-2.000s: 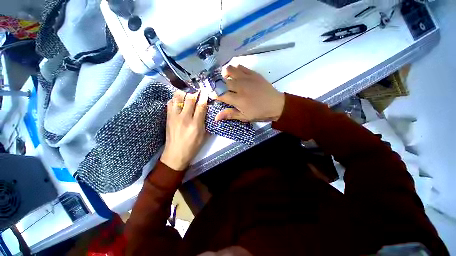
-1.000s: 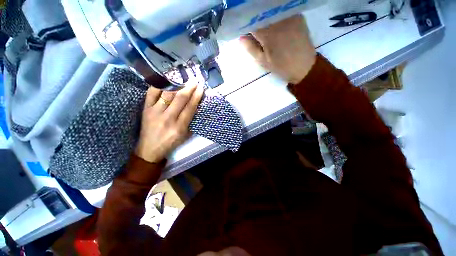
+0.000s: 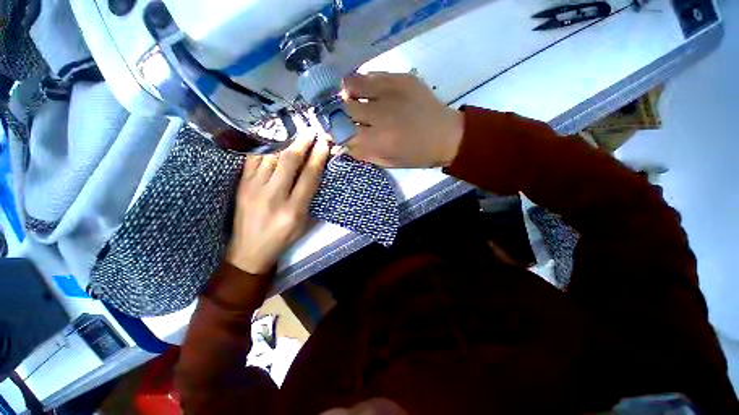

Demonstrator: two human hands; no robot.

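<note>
A black-and-white flecked fabric piece (image 3: 166,231) lies on the white machine table under the sewing machine head (image 3: 235,49), its free end sticking out to the right of my left hand. My left hand (image 3: 271,198) lies flat on the fabric, fingertips at the presser foot. My right hand (image 3: 401,121) is beside the needle area, fingers bent around the small metal parts there, thumb near the fabric's upper edge. What its fingertips hold, if anything, is hidden. The needle is not clear in the glare.
A pale grey garment heap (image 3: 89,154) with dark seams lies left of the machine. Black thread snips (image 3: 572,14) lie at the upper right of the table. A red container (image 3: 158,389) and cardboard with white scraps (image 3: 271,344) are below the table edge.
My right hand moved in to the needle area, pulled away to the right, and is now back there. My left hand and the fabric have shifted left in view as the camera moved.
</note>
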